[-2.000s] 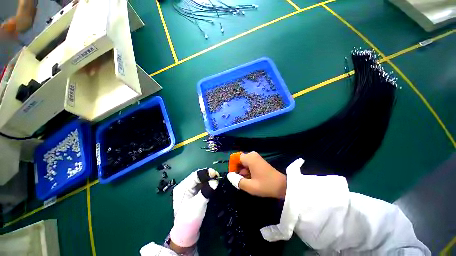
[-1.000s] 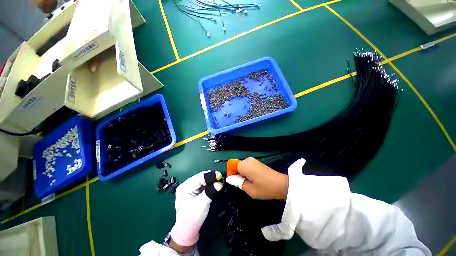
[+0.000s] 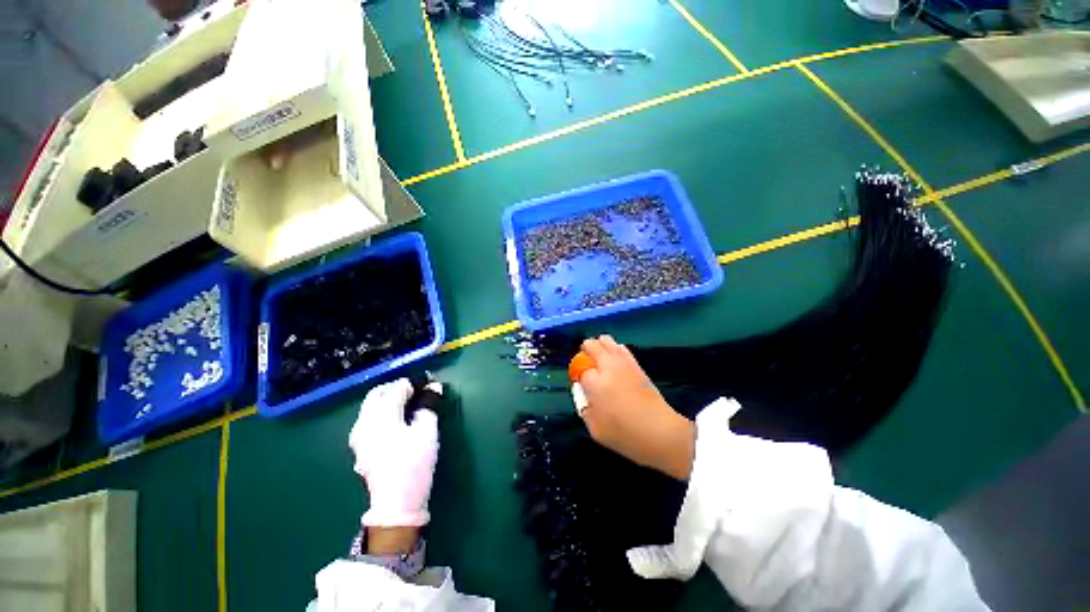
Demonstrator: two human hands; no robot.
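My left hand, in a white glove with dark finger covers, is on the mat below the black parts tray. Its fingertips are close together by a small dark piece; whether they grip it is unclear. My right hand, with an orange finger cot, is at the left end of the long bundle of black wires, just right of its silvery tips. Its fingers are bent, and what they hold is hidden. The pile of black leads with lumpy housings lies below my right hand.
A blue tray of black housings and one of white parts are at left. A blue tray of tiny metal parts is above the wires. Cream boxes stand upper left. Thin leads lie at the top; a cream tray is upper right.
My hands have separated. My left hand has moved left, away from the leads, to where the loose housings lay. My right hand has moved up towards the wire tips. The view has shifted slightly.
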